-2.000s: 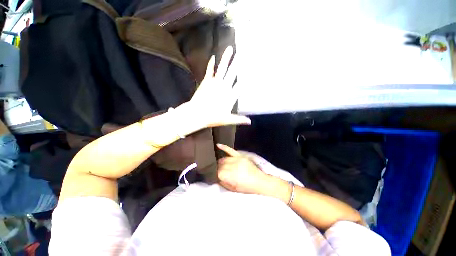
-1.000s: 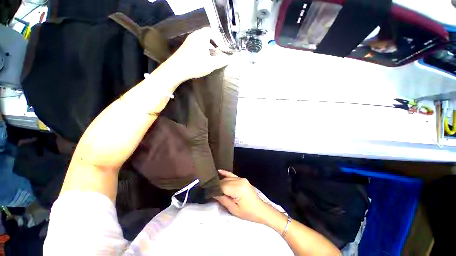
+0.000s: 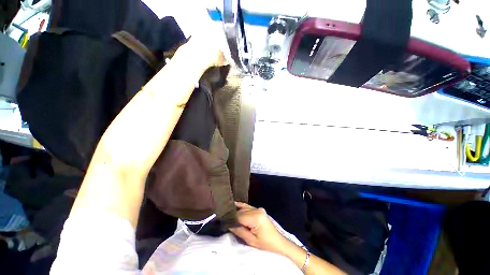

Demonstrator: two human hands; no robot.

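Note:
The black garment body (image 3: 67, 94) lies left of the needle area. Its brown band (image 3: 239, 145) runs from the sewing point down toward the lap. My left hand (image 3: 207, 53) is on the cloth beside the needle, its fingertips washed out by light, so its grip is unclear. My right hand (image 3: 255, 226) pinches the lower end of the band at the lap. A reddish-brown lining piece (image 3: 180, 180) hangs between the hands. A white loop (image 3: 197, 221) lies near the lap. The shiny metal guard (image 3: 234, 37) stands just right of my left hand.
A phone in a dark red case (image 3: 322, 53) is strapped to the machine. Snips (image 3: 432, 133) and yellow-handled scissors (image 3: 474, 147) lie at the right of the white table (image 3: 322, 156). A blue crate (image 3: 411, 231) with dark cloth beside it stands below right.
The view has shifted, bringing the phone and machine head into sight. My left hand has gone from spread over the band to up beside the needle. My right hand remains at the band's lower end.

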